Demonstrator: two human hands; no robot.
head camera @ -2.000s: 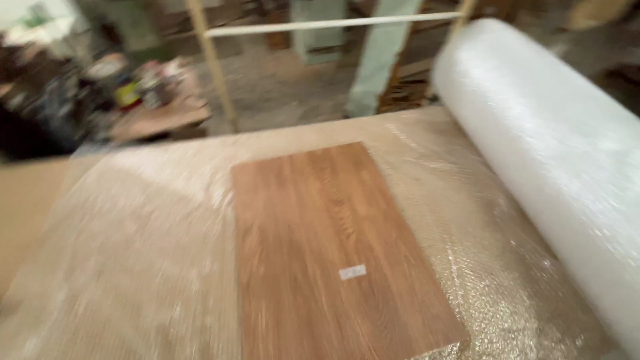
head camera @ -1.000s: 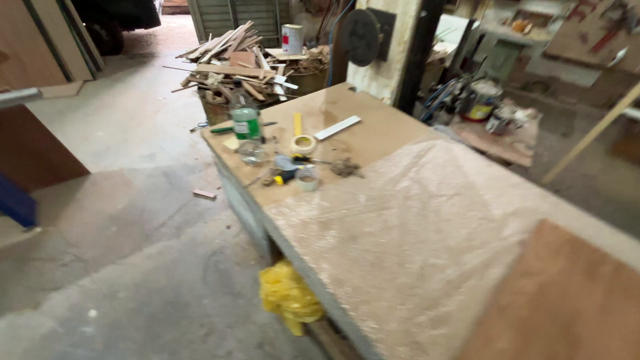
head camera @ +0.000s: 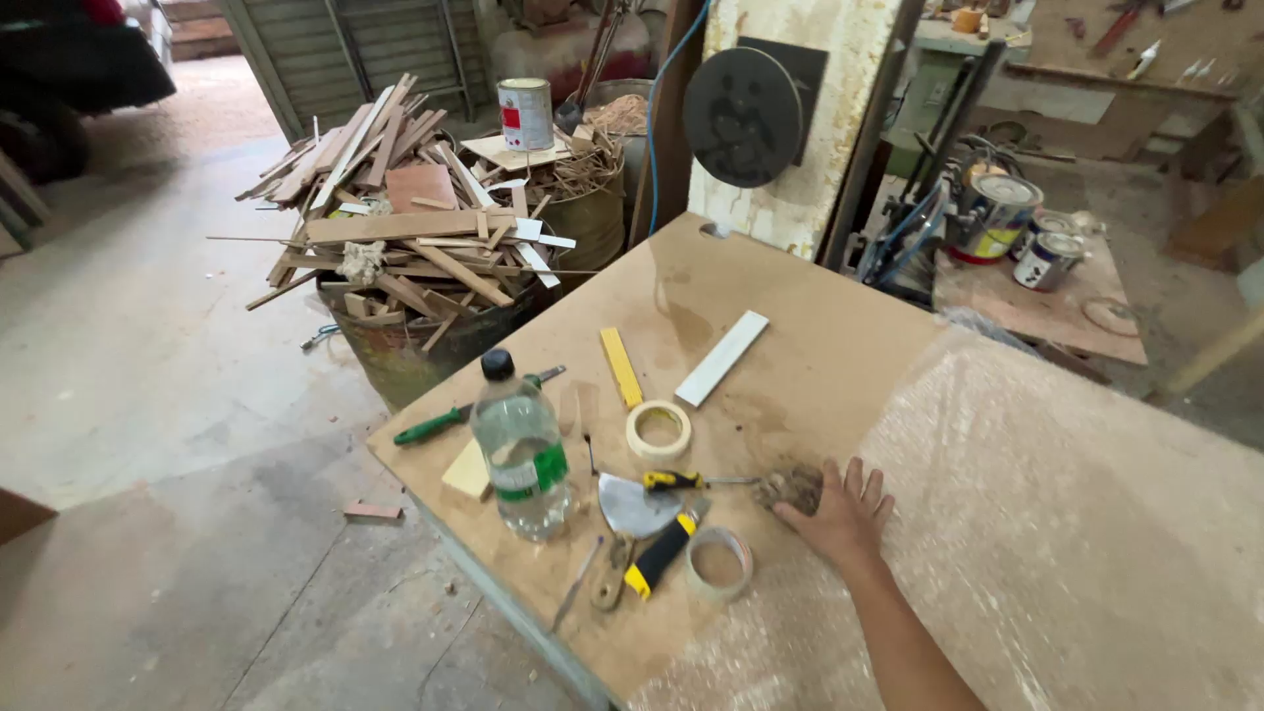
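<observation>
A bare hand, which looks like my right hand (head camera: 844, 513), reaches in from the lower right with spread fingers. Its thumb side is at a brown fibrous wad (head camera: 790, 487); whether it touches the wad is unclear. Left of the wad lie a yellow-black screwdriver (head camera: 674, 481), a roll of masking tape (head camera: 659, 431), a roll of clear tape (head camera: 719, 564), a yellow-black utility knife (head camera: 662, 555) and a putty knife (head camera: 611, 573). A clear plastic bottle (head camera: 520, 454) stands near a green-handled tool (head camera: 432, 426). My left hand is out of view.
Bubble wrap (head camera: 1066, 533) covers the right part of the workbench (head camera: 790, 267). A folding rule (head camera: 621, 367) and a white strip (head camera: 722, 358) lie farther back. Beyond the bench stand a barrel heaped with wood scraps (head camera: 425, 227) and, to the right, several paint cans (head camera: 999, 212).
The view has swung left from the wood-grain panel to the bench's tool end. My right hand has come into view beside the fibrous wad.
</observation>
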